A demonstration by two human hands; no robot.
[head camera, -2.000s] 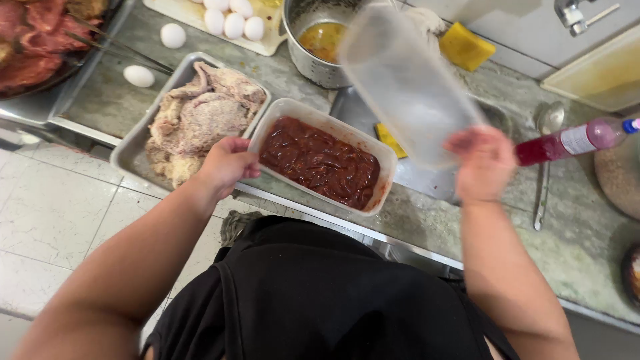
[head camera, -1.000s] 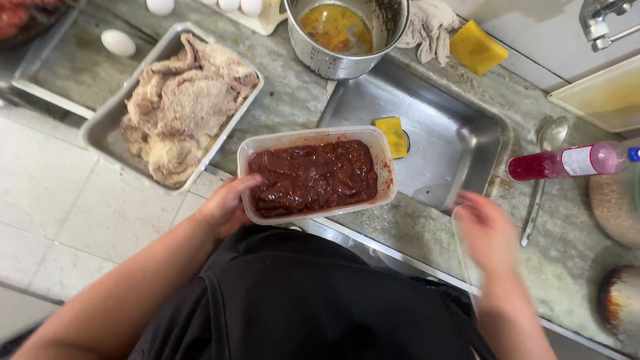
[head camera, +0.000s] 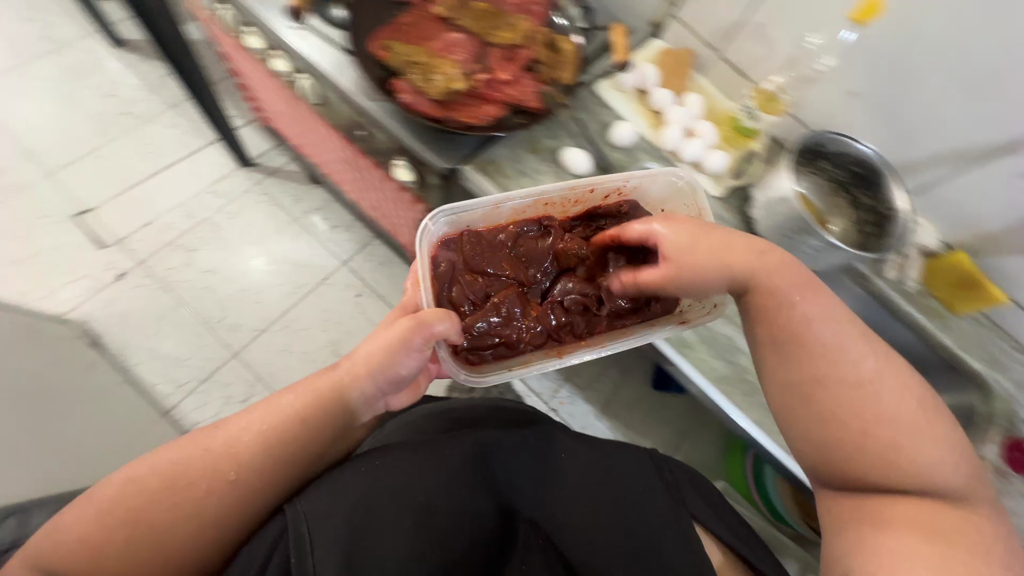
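A clear plastic container (head camera: 572,368) holds dark red raw liver pieces (head camera: 512,272), wet with a reddish liquid that smears the walls. My left hand (head camera: 396,352) grips its left end, the thumb over the rim and the fingers under the side. My right hand (head camera: 680,256) reaches over the far right rim, its fingers down among the liver at the right side; whether they close on a piece is hidden. The container is held in front of my black top, tilted a little, above the counter's edge.
A round pan of red meat (head camera: 472,64) stands at the top. Right of it are white eggs (head camera: 576,161), some on a tray, and a steel pot (head camera: 848,196). A yellow cloth (head camera: 964,282) lies near the sink (head camera: 904,352). A red cloth strip (head camera: 312,128) runs along the stove front.
My left hand has lifted the container from the counter. My right hand has let go of the clear plastic piece it held and has come into the liver. The view has swung left toward the stove.
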